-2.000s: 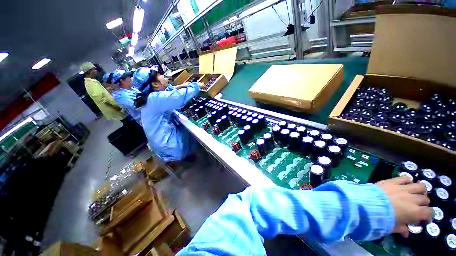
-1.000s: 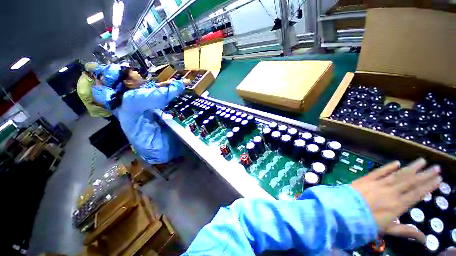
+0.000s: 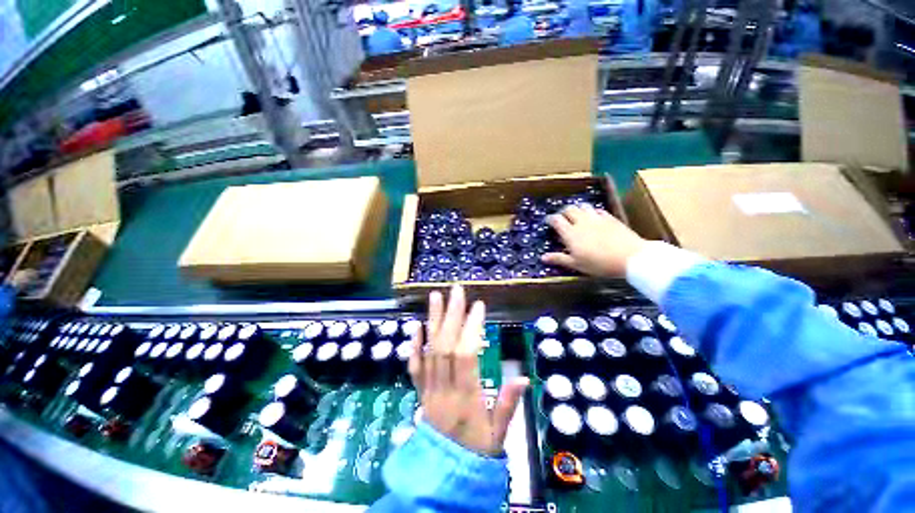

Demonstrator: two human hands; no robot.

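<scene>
An open capacitor carton (image 3: 502,286) stands on the bench at the centre, its lid up, holding dark capacitors (image 3: 451,245) with a gap at the back. My right hand (image 3: 594,240) reaches into its right part, fingers on the capacitors; whether it grips one is hidden. My left hand (image 3: 453,376) is empty, fingers spread, over the right end of a green circuit board (image 3: 341,426). That board has two rows of white-topped capacitors at the back and white half-round marks in front. Another board to the right carries several rows of capacitors (image 3: 592,386) and an orange-copper coil (image 3: 567,468).
Closed cartons stand left (image 3: 281,230) and right (image 3: 773,210) of the open one on the green mat (image 3: 161,281). Another open carton (image 3: 60,266) is at far left. A silver rail (image 3: 241,310) runs between bench and boards. Metal uprights stand behind.
The view has swung right, so the open carton is now central and the floor and workers are gone. The left hand is now over the board left of the capacitor rows. The right hand has appeared in the carton.
</scene>
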